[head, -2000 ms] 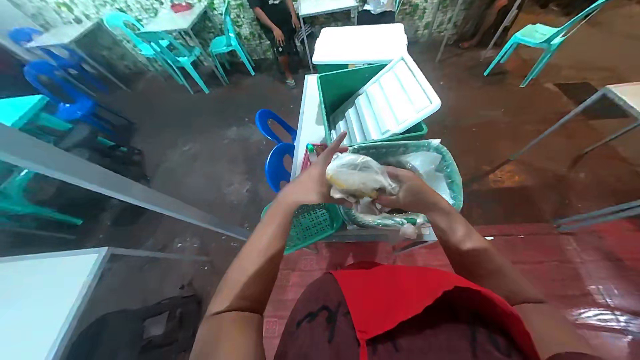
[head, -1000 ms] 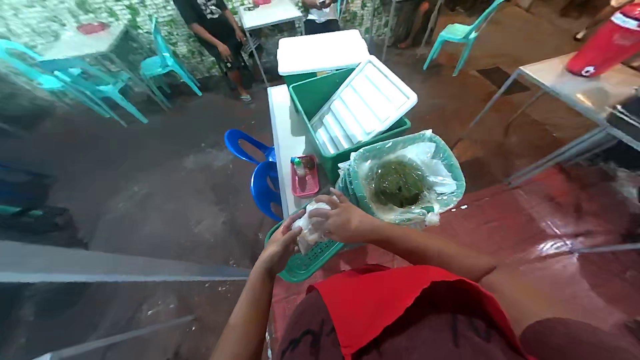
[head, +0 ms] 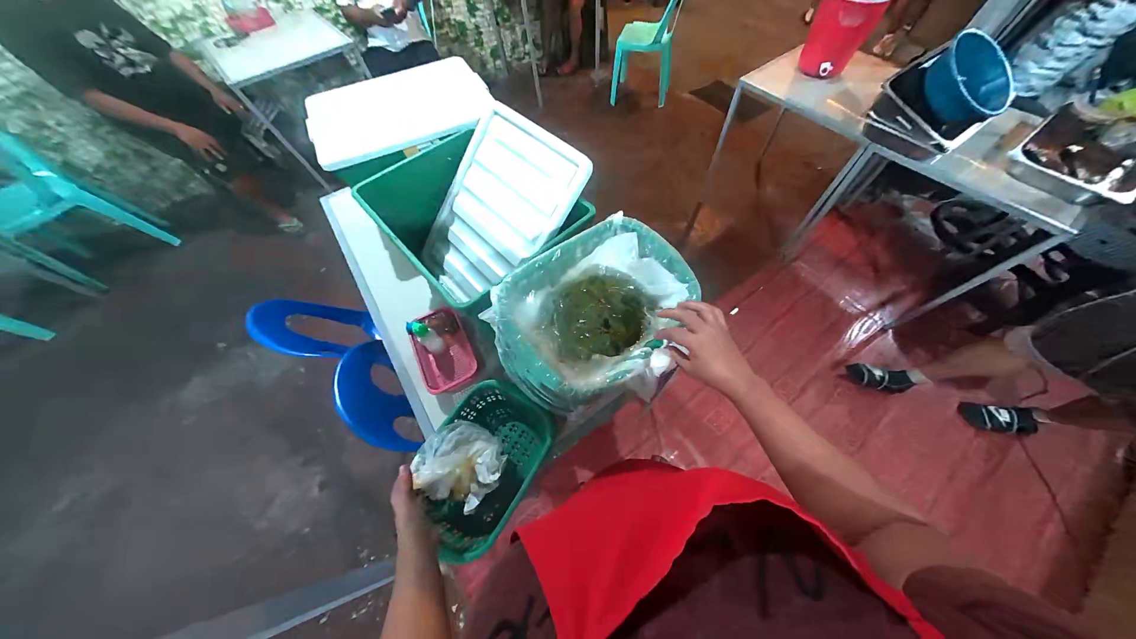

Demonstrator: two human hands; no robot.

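Observation:
My left hand (head: 410, 504) is at the left side of a green perforated plastic basket (head: 524, 461), touching a crumpled clear plastic bag (head: 459, 463) with yellowish contents that lies in the basket; whether the fingers grip it is unclear. My right hand (head: 701, 342) reaches over the right rim of a round green tub (head: 676, 257), fingers apart, beside a small white bundle (head: 661, 361). Clear plastic lines the tub, which holds a dark green leafy mass in liquid (head: 599, 317). Between basket and large bin lies a pink tray (head: 454, 366) with a small green-capped bottle (head: 426, 335).
A green bin (head: 390, 222) with a white lid (head: 510, 200) leaning in it stands on the white table (head: 355, 257). Blue chairs (head: 368, 399) flank its left side. A person (head: 160, 98) stands at upper left. Another table (head: 799, 98) at right holds a red jug and blue bucket.
The plastic bag that was between both hands is now in the green basket by my left hand. My right hand has moved right to the tub's rim. The view has shifted to the right.

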